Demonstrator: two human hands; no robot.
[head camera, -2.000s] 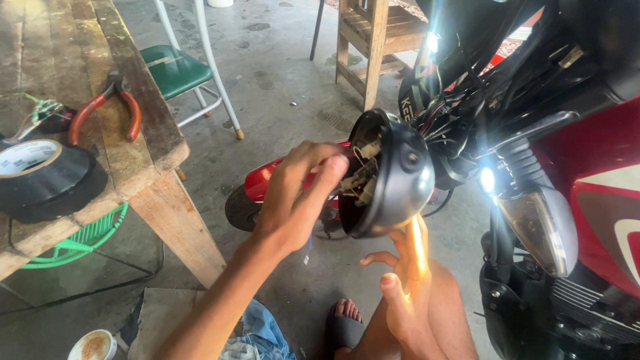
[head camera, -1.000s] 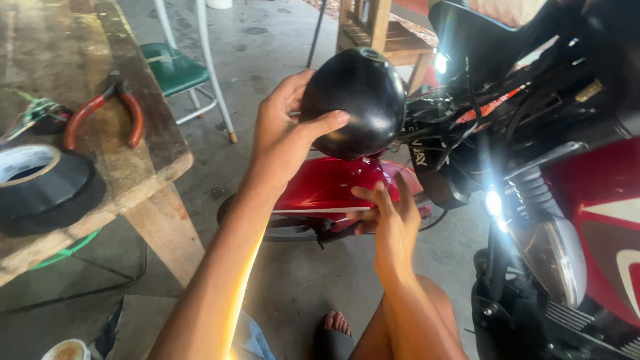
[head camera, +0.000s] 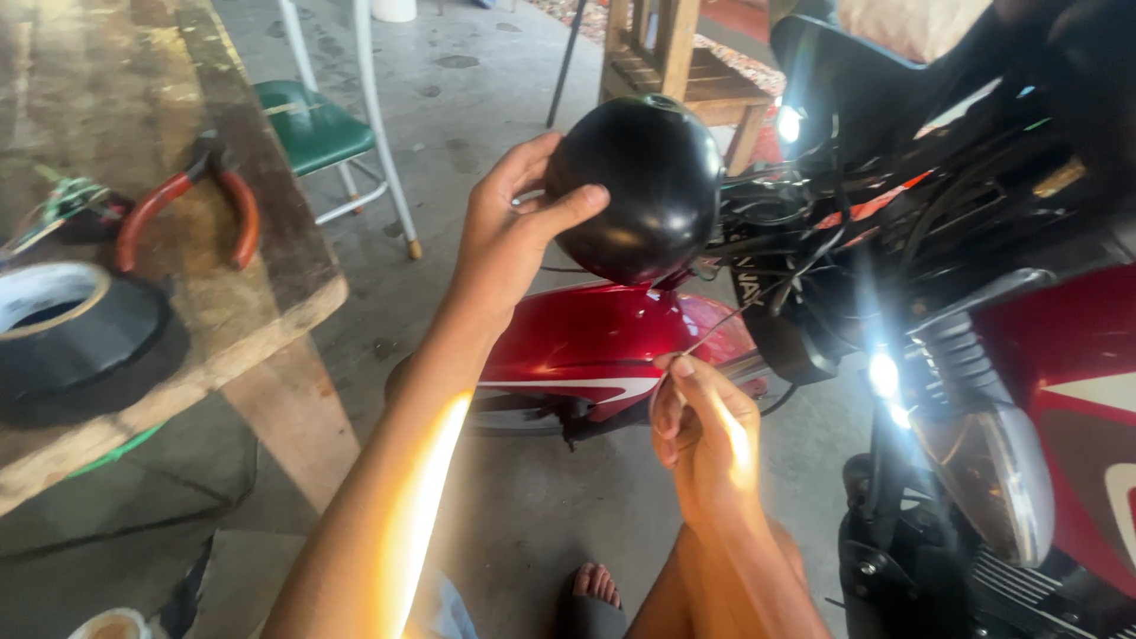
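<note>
My left hand (head camera: 532, 209) grips the left side of a round black headlight housing (head camera: 635, 191), its smooth shell facing me. The housing sits just above the red front fender (head camera: 577, 333) of a motorcycle. Lower and to the right, my right hand (head camera: 706, 417) pinches a thin wire (head camera: 717, 328) between thumb and fingertips; the wire runs up toward the cables beside the handlebar area. The inside of the housing is hidden from view.
On the wooden table (head camera: 266, 266) at left lie red-handled pliers (head camera: 209, 164), a roll of black tape (head camera: 89, 346) and some loose wires (head camera: 71, 209). Behind stand a green-seated chair (head camera: 319, 129) and a wooden stool (head camera: 710, 80). Two lit lamps shine on the motorcycle (head camera: 1065, 346) at right.
The housing has turned from showing its open, wired side to showing its closed shell, held by my left hand. My right hand was open one second ago and now pinches a thin wire.
</note>
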